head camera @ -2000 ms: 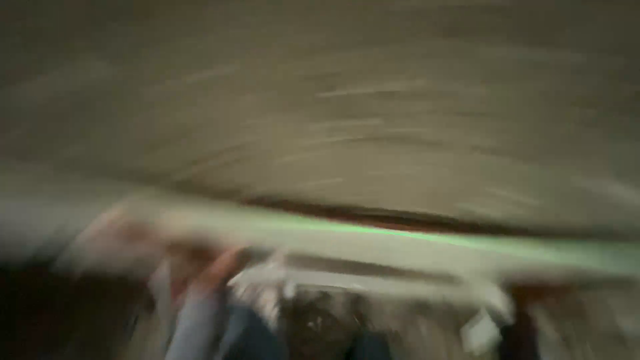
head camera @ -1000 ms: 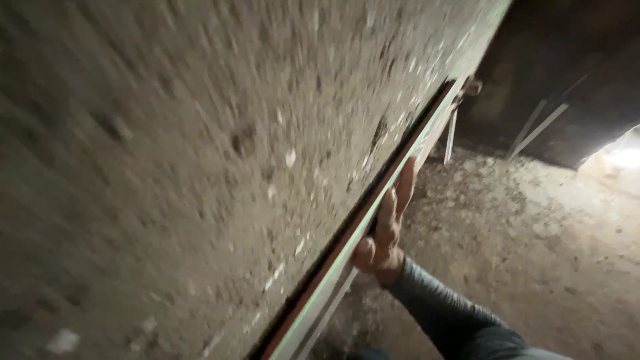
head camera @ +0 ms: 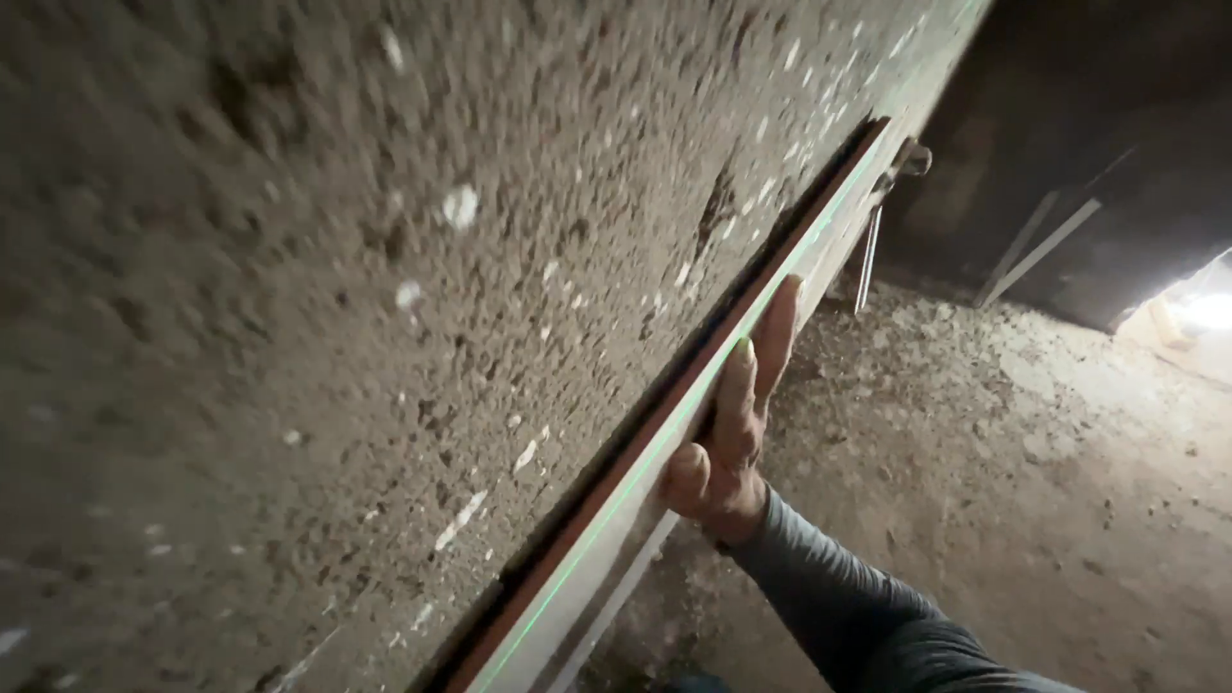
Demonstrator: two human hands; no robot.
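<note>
A long straight wooden board (head camera: 616,510) runs diagonally along the rough wall (head camera: 433,289), with a dark reddish strip at its wall-side edge. A thin green laser line lies along the board. My right hand (head camera: 736,423), in a grey long sleeve, touches the board's face near mid-length. Its fingers point toward the far end and are apart, not wrapped round the board; the palm is partly hidden. My left hand is out of view.
A small blocky object (head camera: 910,159) sits by the board's far end, with thin rods (head camera: 868,260) below it. Two narrow strips (head camera: 1044,250) lean against a dark surface. Rubble lies on the dirt floor (head camera: 1011,481); a bright light (head camera: 1208,310) shines at right.
The view has turned strongly since the blurred earliest frame. Over the last second, my right hand stays against the board with its fingers apart.
</note>
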